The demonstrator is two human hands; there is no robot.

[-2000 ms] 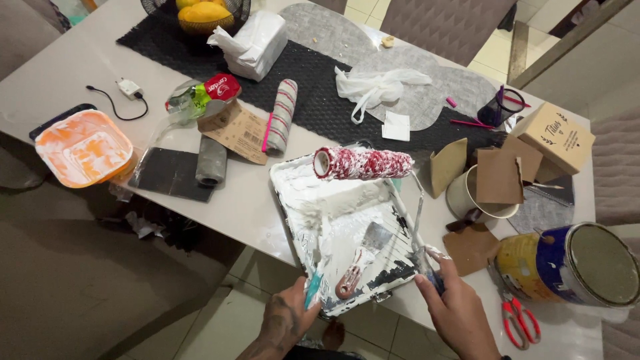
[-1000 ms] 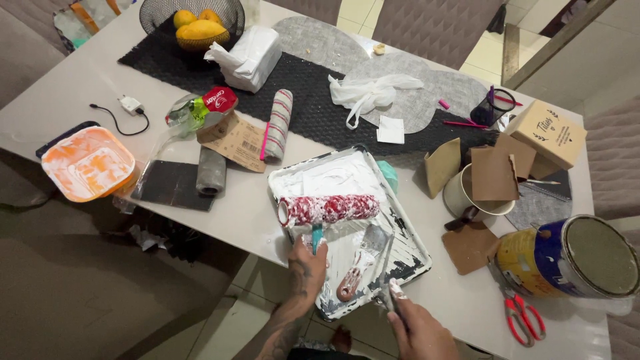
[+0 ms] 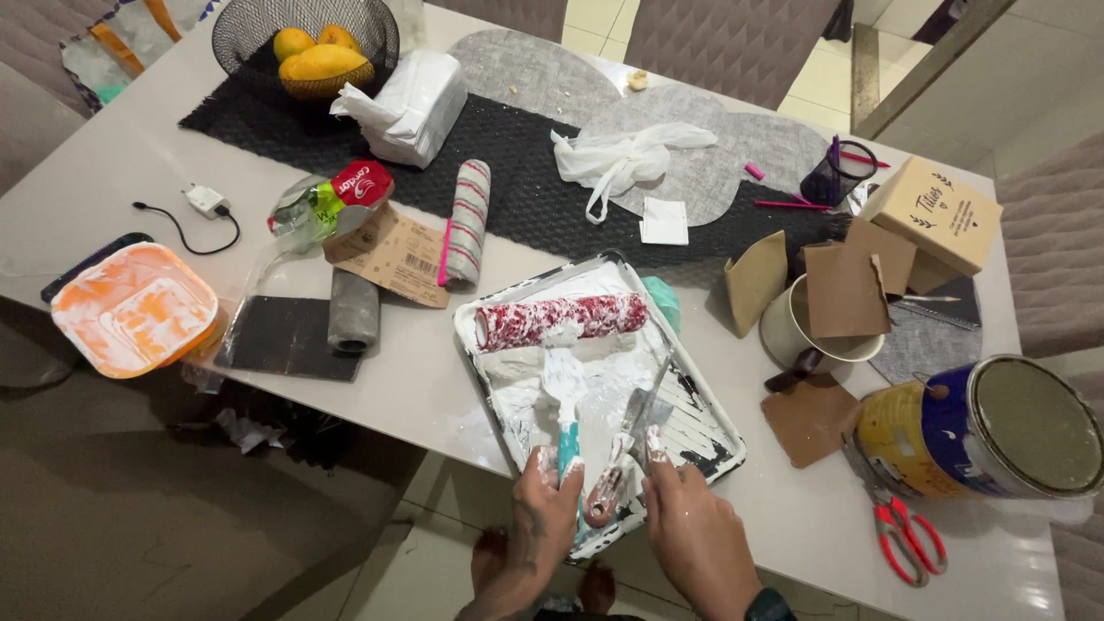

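A paint tray (image 3: 723, 438) coated in white paint lies at the table's near edge. My left hand (image 3: 539, 517) grips the teal handle of a paint-covered spatula (image 3: 565, 388), its white head pointing up the tray. Across the tray's far end lies a red and white fuzzy roller sleeve (image 3: 561, 322), touching or close to the spatula's tip. My right hand (image 3: 690, 517) holds a slim tool (image 3: 660, 388) by its lower end; its exact kind is unclear. Between the hands rests a putty knife (image 3: 608, 496) with a brown handle, smeared with paint.
Left stand an orange tub (image 3: 134, 310) with white residue, a grey roller (image 3: 354, 310) and a striped roller sleeve (image 3: 468, 224). At right are a white bucket (image 3: 776, 323) with cardboard pieces, a large paint can (image 3: 940, 427) and red-handled scissors (image 3: 910, 543). A teal item (image 3: 662, 304) sits behind the tray.
The red roller sleeve was raised over the tray two seconds ago; it has come down and now lies at the tray's far end. Both hands have shifted relative to the tray.
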